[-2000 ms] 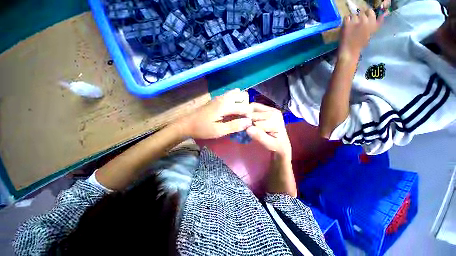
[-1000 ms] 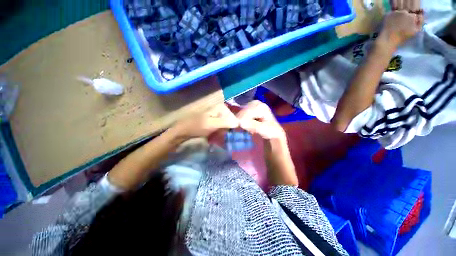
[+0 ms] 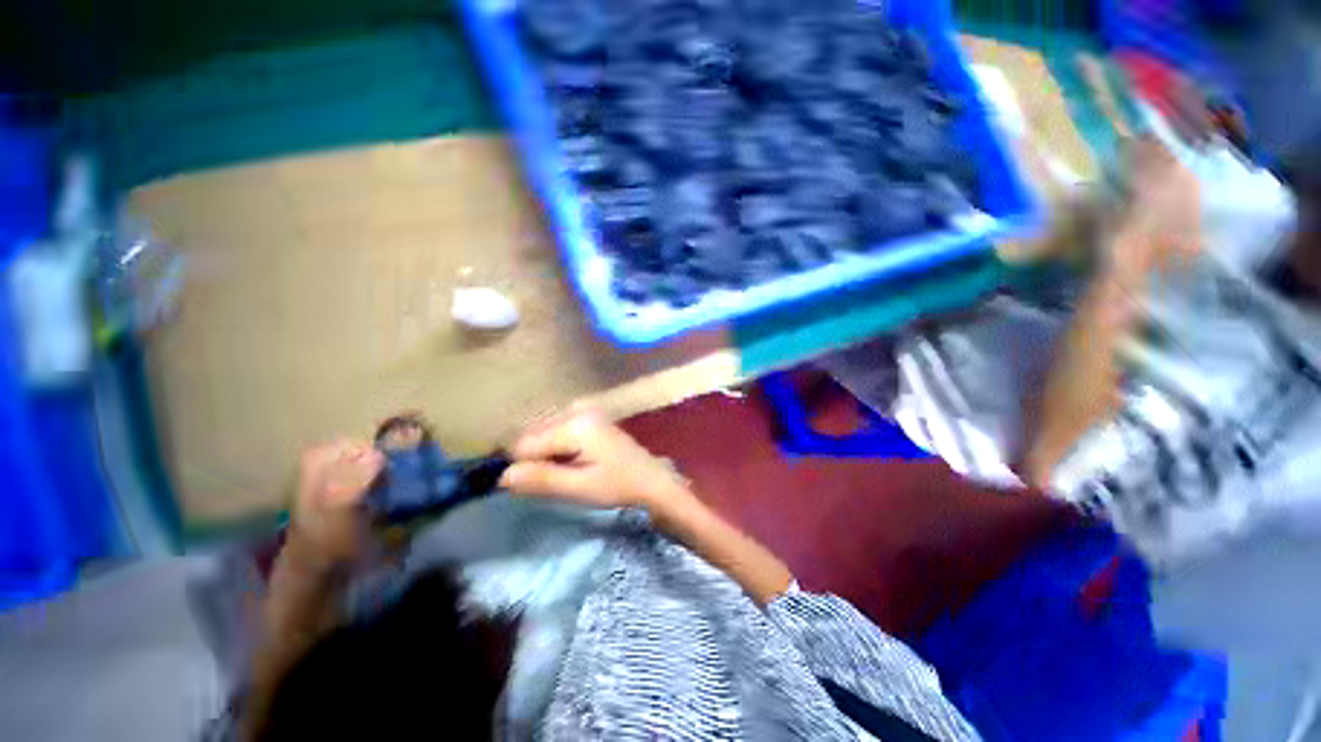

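Note:
A dark plastic part (image 3: 417,478) with a small ring-like loop at its top is held between my two hands, over the front edge of the tan work board (image 3: 319,290). My left hand (image 3: 336,486) grips its left side. My right hand (image 3: 587,461) pinches its dark right end between thumb and fingers. The part is blurred and partly hidden by my fingers. A white glue bottle (image 3: 484,309) lies on the board beyond my hands, untouched.
A blue-rimmed bin (image 3: 811,297) heaped with dark parts stands right of the board. A crinkled clear bag (image 3: 141,280) lies at the board's left edge. Another person's arm (image 3: 1108,334) is at the right. Blue crates (image 3: 1058,623) stand low at the right.
My hands have moved left to the board's front edge and spread apart with the dark part between them. The view has turned left, so the bottle and bin appear farther right.

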